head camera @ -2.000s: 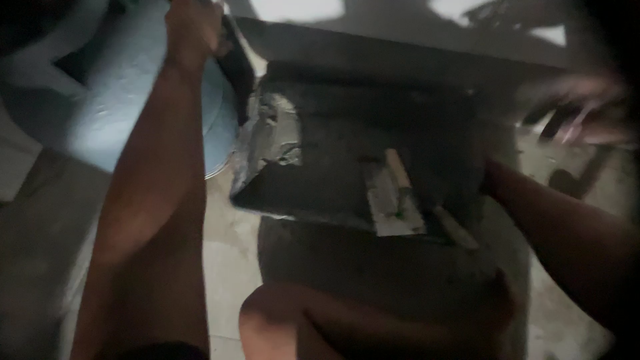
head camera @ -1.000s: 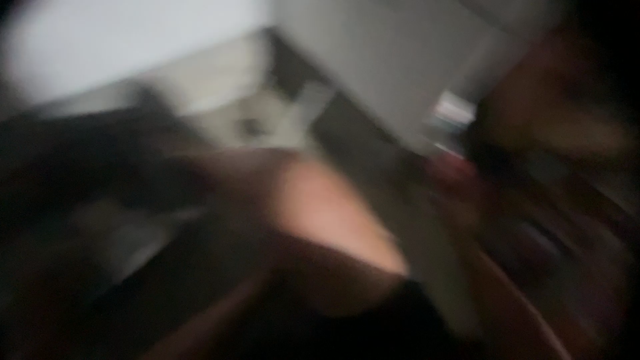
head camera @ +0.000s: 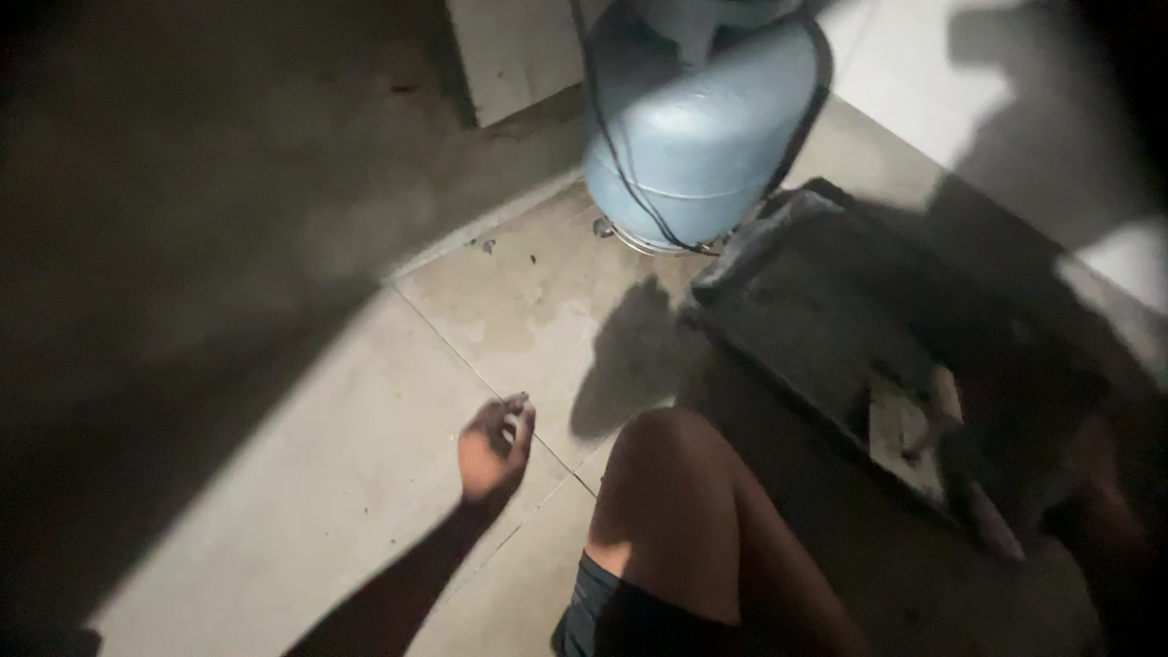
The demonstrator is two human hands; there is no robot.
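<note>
My left hand (head camera: 497,447) hovers low over or rests by the pale floor tiles, left of my bent knee, its fingers loosely curled and apart with nothing seen between them. To the right lies a dark rectangular mortar tray (head camera: 776,374), with a grey lump of wet mortar or a similar paste (head camera: 776,233) at its far left end. A flat trowel with a wooden handle (head camera: 903,433) lies at the tray's near side. Beside it, a second tool's handle (head camera: 995,525) sticks out over the rim. My right hand cannot be made out; the right side is very dark.
A light blue gas cylinder (head camera: 693,155) with a dark hose stands behind the tray's left end. A wall (head camera: 228,164) runs along the left, meeting the tiled floor (head camera: 365,438). Small bits of debris lie by its base. My knee (head camera: 671,456) is close to the tray.
Two seconds ago my left hand was up by the cylinder and the tray's far left corner; now it is low over the tiles, away from both. The view has turned left.
</note>
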